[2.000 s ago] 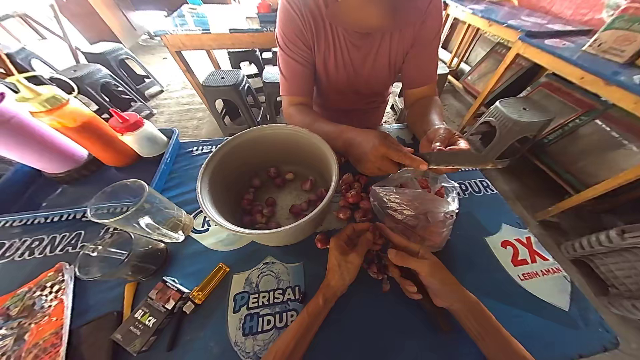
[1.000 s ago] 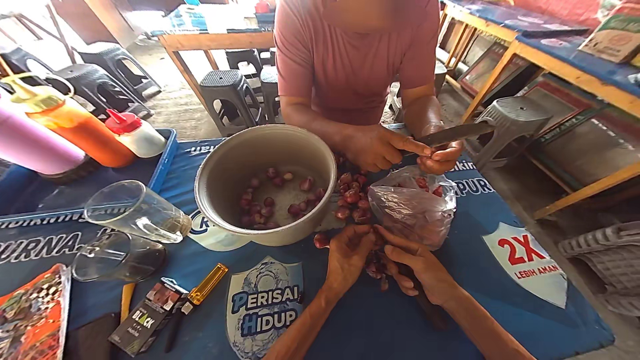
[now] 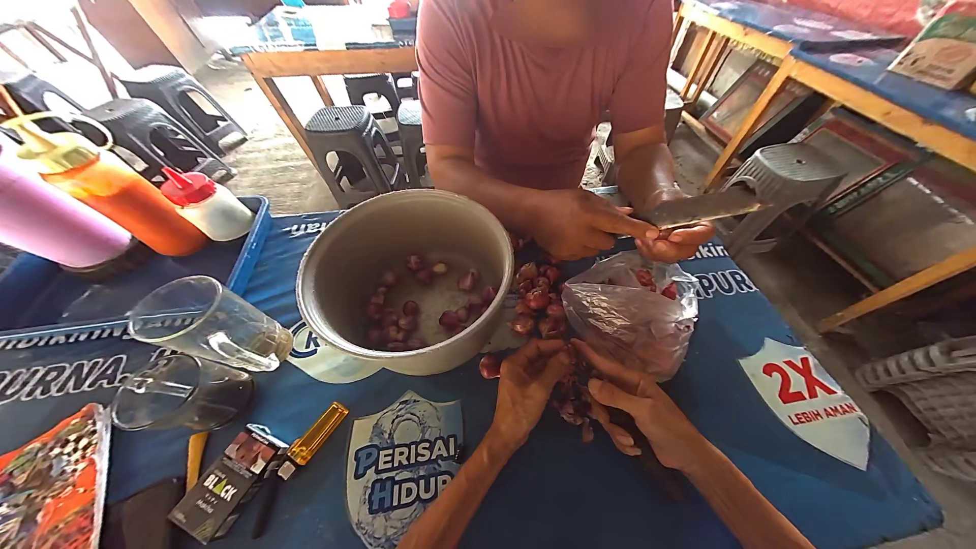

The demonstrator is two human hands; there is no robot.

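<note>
My left hand (image 3: pixel 530 381) pinches a small piece, seemingly a shallot, at the near edge of a pile of red shallots (image 3: pixel 537 297). Close by on the right, my right hand (image 3: pixel 640 408) has its fingers at the same spot, with a dark knife handle or blade (image 3: pixel 656 465) under the palm. Shallot skins (image 3: pixel 572 404) lie between the two hands. A metal pot (image 3: pixel 404 366) with shallots in it stands to the left. Beyond my right hand sits a clear plastic bag (image 3: pixel 633 320) of shallots. One loose shallot (image 3: pixel 489 367) rests beside the pot.
Across the table a person (image 3: pixel 545 99) holds a large knife (image 3: pixel 709 209). At left lie two glasses (image 3: pixel 206 324), a cigarette pack (image 3: pixel 229 484) and a yellow lighter (image 3: pixel 319 433). Squeeze bottles (image 3: pixel 145 202) stand on a blue tray (image 3: pixel 255 244). Plastic stools (image 3: pixel 347 145) are behind.
The other person's knife has changed its angle, and that person's hands have shifted slightly. My hands have stayed in nearly the same place beside the pile.
</note>
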